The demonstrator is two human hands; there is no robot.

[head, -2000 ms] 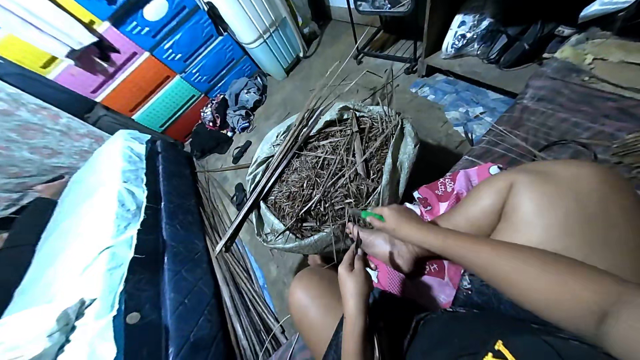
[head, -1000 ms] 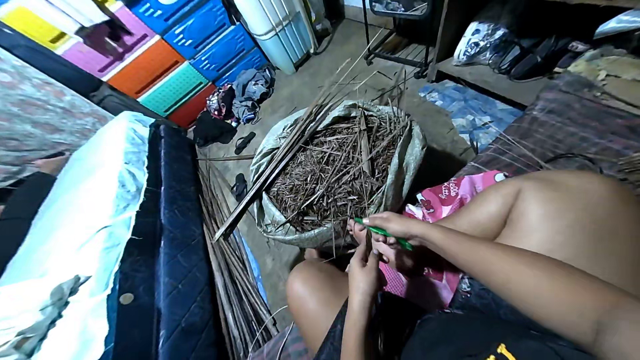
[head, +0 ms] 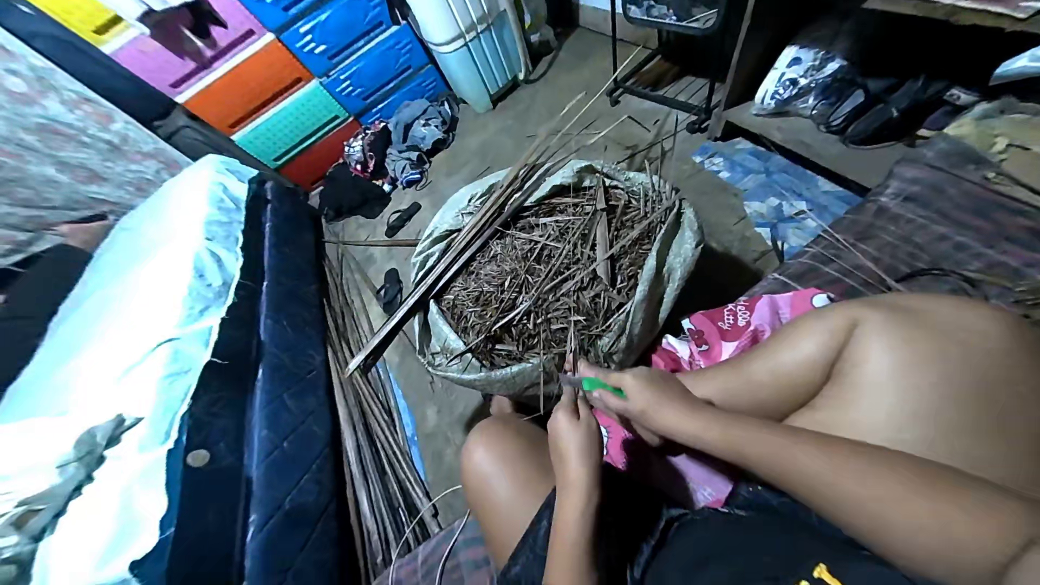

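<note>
My right hand (head: 646, 398) is closed on a small knife with a green handle (head: 604, 387), its blade pointing left. Just left of it, my left hand (head: 574, 426) grips a thin dry brown strip (head: 573, 349), and the blade lies against the strip above the fingertips. Both hands are at the near rim of a woven plastic sack (head: 678, 280) full of short dry plant scraps (head: 528, 284). Long dry stalks (head: 455, 264) lie across the sack's left side. Pink printed cloth (head: 731, 329) lies at my leg, right of the hands.
More long stalks (head: 366, 455) lie on the floor beside a dark blue padded mattress (head: 284, 406). Behind the sack are clothes (head: 422, 134), slippers (head: 391, 291) and colored plastic drawers (head: 252, 85). A low shelf (head: 845, 158) with shoes stands at the back right.
The green-handled knife has stayed in my right hand, and its handle shows less than one second ago. Both hands remain near the sack's rim.
</note>
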